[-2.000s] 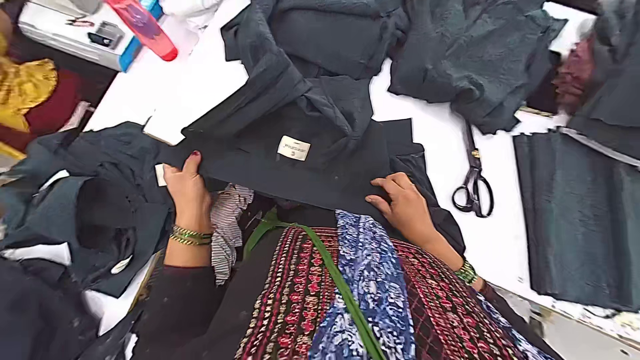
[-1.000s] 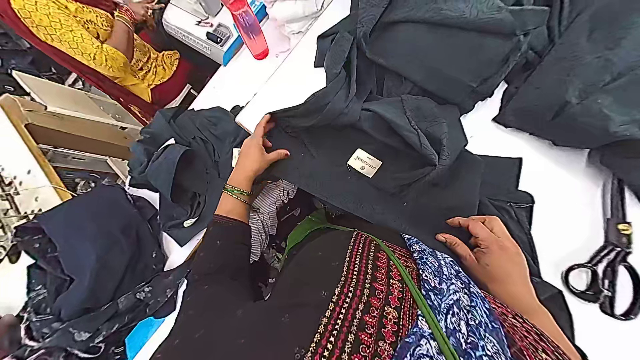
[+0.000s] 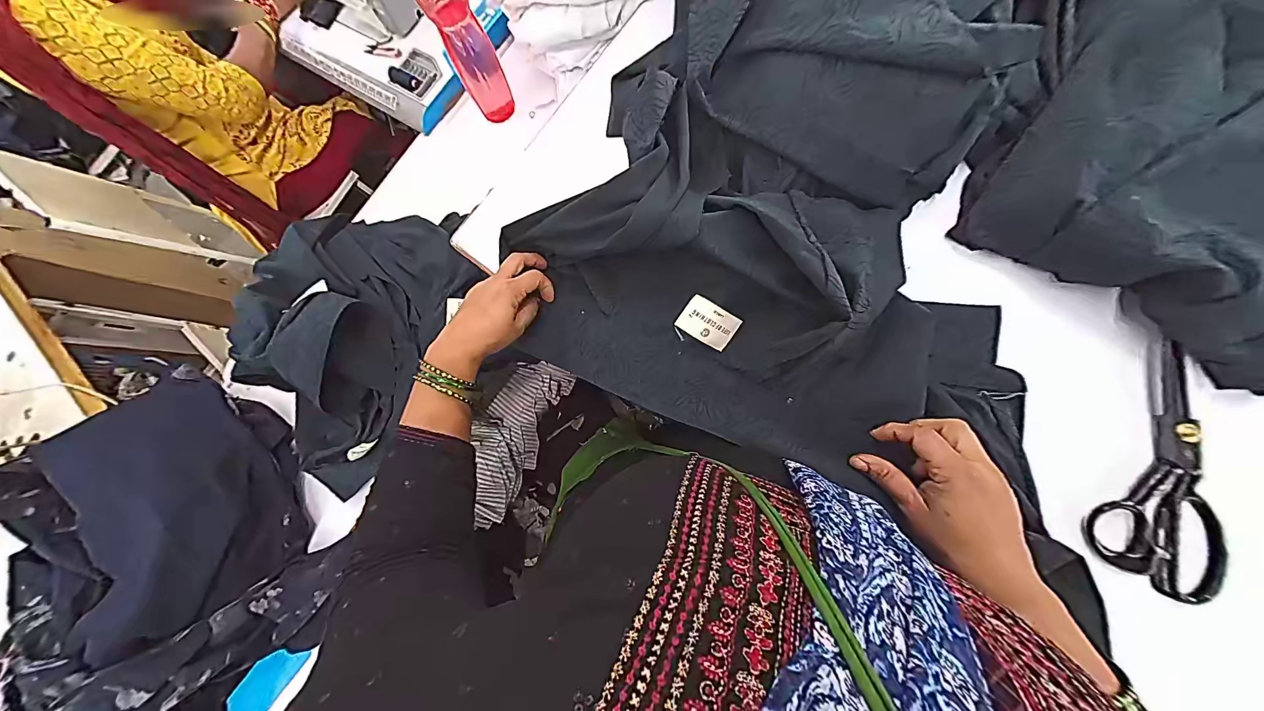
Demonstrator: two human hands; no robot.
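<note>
A dark teal cloth garment (image 3: 632,326) lies spread across the white table in front of me, a small white label (image 3: 708,322) with writing on its inner face. My left hand (image 3: 499,311) pinches the garment's left corner between thumb and fingers. At the lower right edge of the same garment rests my right hand (image 3: 953,484), thumb and fingertips apart, touching or just above the cloth. Black-handled scissors (image 3: 1170,484) lie on the table to the right of that hand, their blade tips hidden under more dark cloth.
More dark cloth pieces (image 3: 1136,188) cover the table's far right. A crumpled dark garment (image 3: 346,336) hangs at the left edge, above a navy cloth heap (image 3: 168,513). A red bottle (image 3: 472,59) lies beside a sewing machine (image 3: 370,49). A person in yellow (image 3: 188,109) sits at upper left.
My left hand stays at the garment's corner throughout. The right hand's fingers have spread from the edge compared with two seconds ago. The view has shifted left, bringing the seated person into sight.
</note>
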